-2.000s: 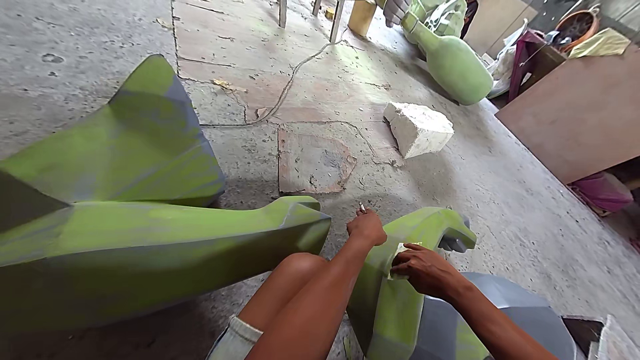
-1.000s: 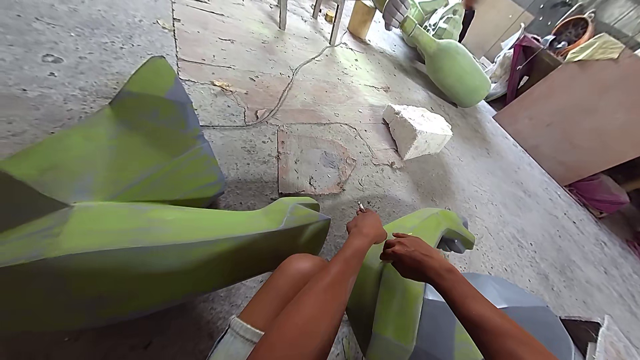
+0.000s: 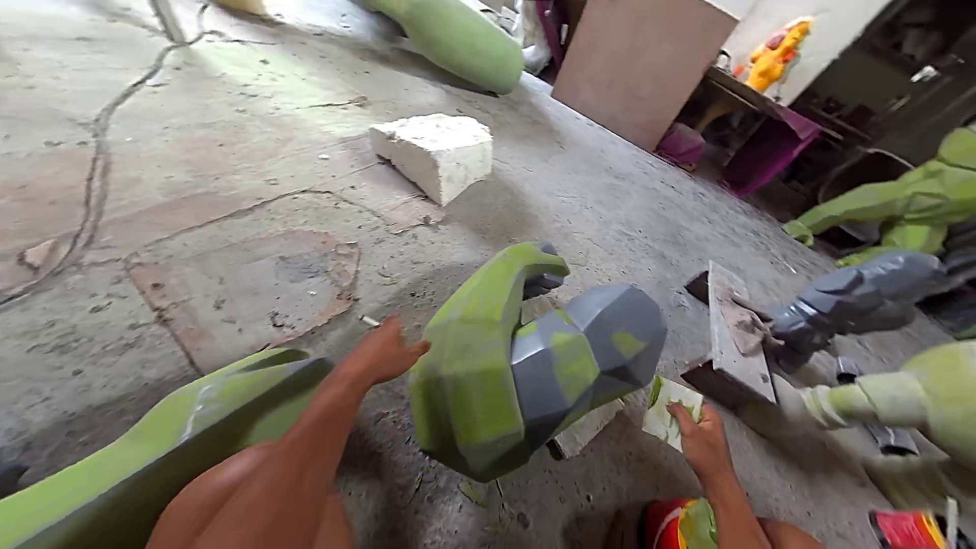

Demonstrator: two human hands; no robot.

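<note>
My left hand (image 3: 390,352) holds a thin white stick like a cigarette (image 3: 369,321) between its fingers, close to the left side of a faceted green and grey sculpted piece (image 3: 488,358). That piece rests near the middle of the view, with a curved arm-like part at its top. On its right, my right hand (image 3: 700,435) grips a pale flat sheet or pad (image 3: 672,412) smeared with green. A red can (image 3: 662,522) with green material at its rim stands below my right hand, partly behind the forearm. A long green faceted piece (image 3: 175,442) lies at lower left.
A white block (image 3: 438,152) sits on the concrete floor. Beyond it lies a rounded green form (image 3: 465,46). On the right are a grey board stand (image 3: 736,328), a dark grey sculpted piece (image 3: 854,297), a pale green form (image 3: 938,396) and another red can (image 3: 907,530).
The view has swung to the right. My right hand has moved off the green and grey piece to its right side, above the red can. My left hand still holds the white stick.
</note>
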